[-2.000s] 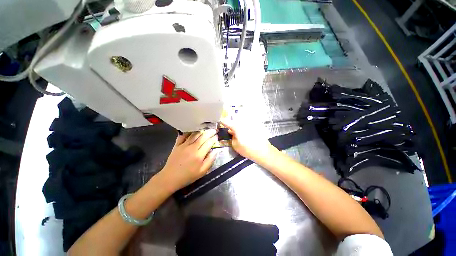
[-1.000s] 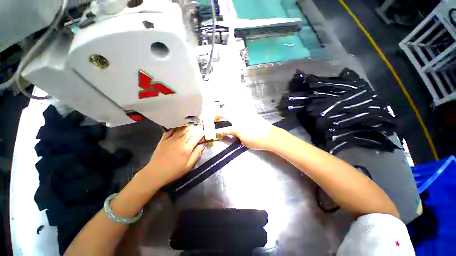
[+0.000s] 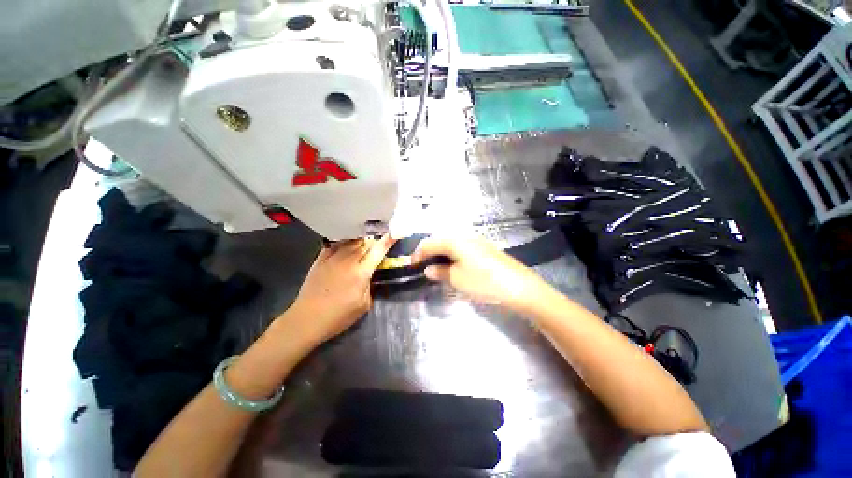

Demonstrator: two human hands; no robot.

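The white sewing machine head (image 3: pixel 290 131) with the red three-diamond logo stands over the work. A black zipper piece (image 3: pixel 402 275) with a thin pale line lies under its lower front edge, beside a small yellow part. My left hand (image 3: pixel 341 280) is at the needle area, its fingertips at the zipper's left end; they are partly hidden, so its grip cannot be told. My right hand (image 3: pixel 476 271) has its fingers closed on the zipper piece, right of the yellow part. The needle is hidden. Black fabric strips (image 3: pixel 411 429) lie flat at the near table edge.
A fanned pile of black zippers (image 3: pixel 645 224) lies at right, with a black cord loop (image 3: pixel 677 350) and a small red piece below. A loose black heap (image 3: pixel 154 317) lies at left. A blue bin (image 3: pixel 817 383) stands at far right. The feed carriage (image 3: pixel 518 65) is behind.
The zipper piece stretched diagonally toward the lower left before; now it lies closer under the head, nearly level and bent. My right hand's fingers have closed on it. My left hand stays by the head.
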